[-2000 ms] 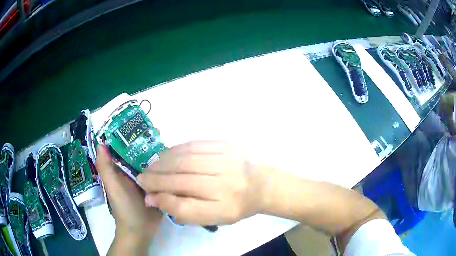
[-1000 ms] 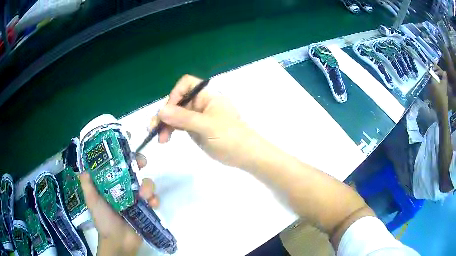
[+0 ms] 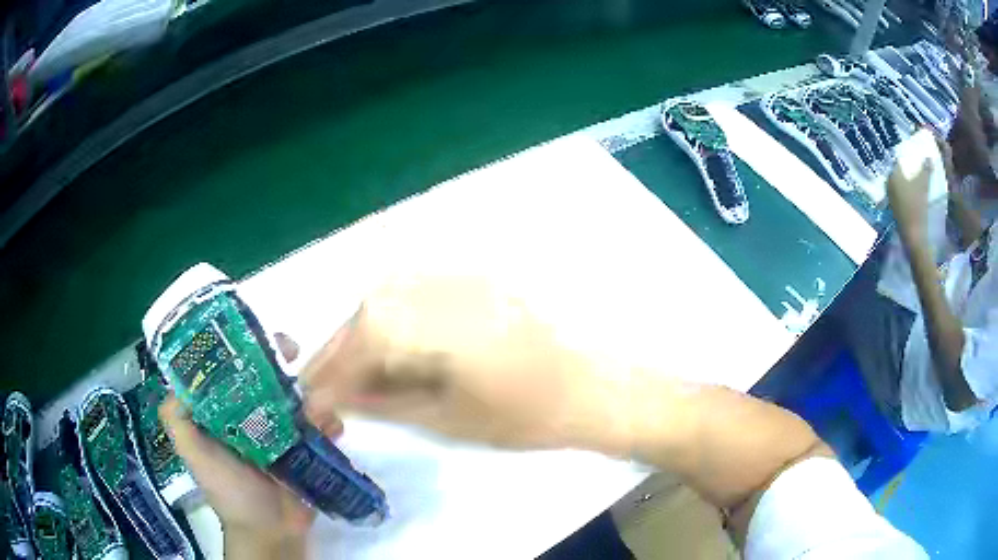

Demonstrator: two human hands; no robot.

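Note:
My left hand (image 3: 235, 476) holds a half-open white device (image 3: 195, 293) tilted, its white head at the upper left. Its green circuit board (image 3: 224, 377) faces up, and a dark block (image 3: 334, 481) fills the handle. My right hand (image 3: 438, 366) is blurred, its fingertips at the device's right edge beside the board. A dark blurred streak, seemingly the black pen-like tool (image 3: 407, 377), lies across the right hand; its tip cannot be made out.
A white sheet (image 3: 525, 241) lies below my hands. Several open devices (image 3: 115, 459) lie at left, one (image 3: 709, 162) at right, and more (image 3: 837, 131) beyond. A dark green belt (image 3: 361, 142) runs behind. A co-worker's arm (image 3: 930, 273) and blue stool (image 3: 837, 421) are at right.
The device has turned from lying under my right hand to showing its whole board. My right hand rose with the black tool, then came down to the device's right edge. The co-worker's arm moved.

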